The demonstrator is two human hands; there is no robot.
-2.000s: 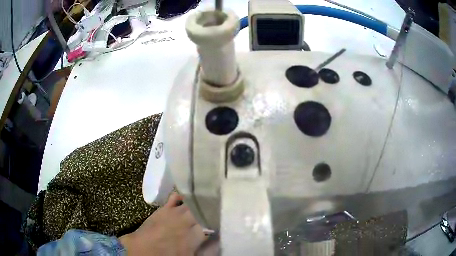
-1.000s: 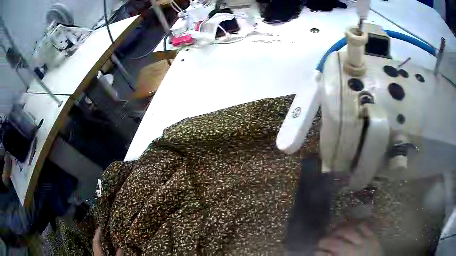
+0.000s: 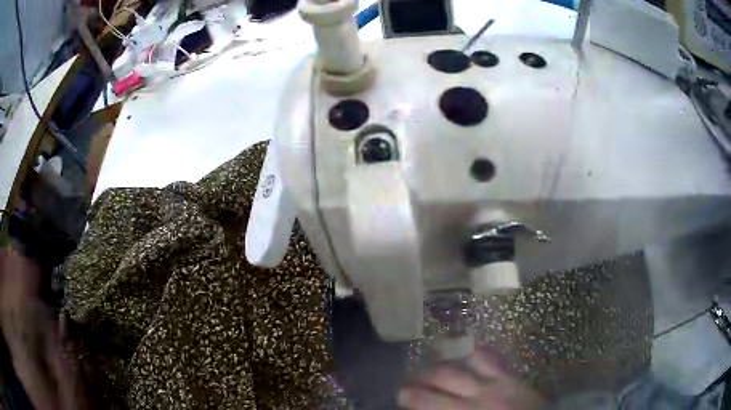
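Observation:
The speckled brown-black cloth [image 3: 240, 320] is bunched in folds left of the sewing machine head [image 3: 513, 152] and lies flatter beneath it. A plain dark strip [image 3: 369, 360] lies on the cloth under the head, beside the white take-up lever cover [image 3: 385, 248]. My right hand [image 3: 473, 384] is blurred at the bottom edge, its fingers spread flat on the cloth just right of the strip. My left hand [image 3: 36, 336] is blurred at the left edge, beside the bunched cloth; its fingertips and any grip are unclear. The needle point is hidden.
The white table [image 3: 192, 112] extends behind the cloth. White cables and a pink item [image 3: 128, 82] lie at its back left. A blue hose [image 3: 367, 14] and a dark-windowed box [image 3: 417, 18] are behind the head. Dark metal tools [image 3: 720, 316] lie at the right edge.
The view has turned right and come closer to the machine. The cloth is more bunched at left. My left hand shows beside it at the left edge; my right hand remains beside the strip.

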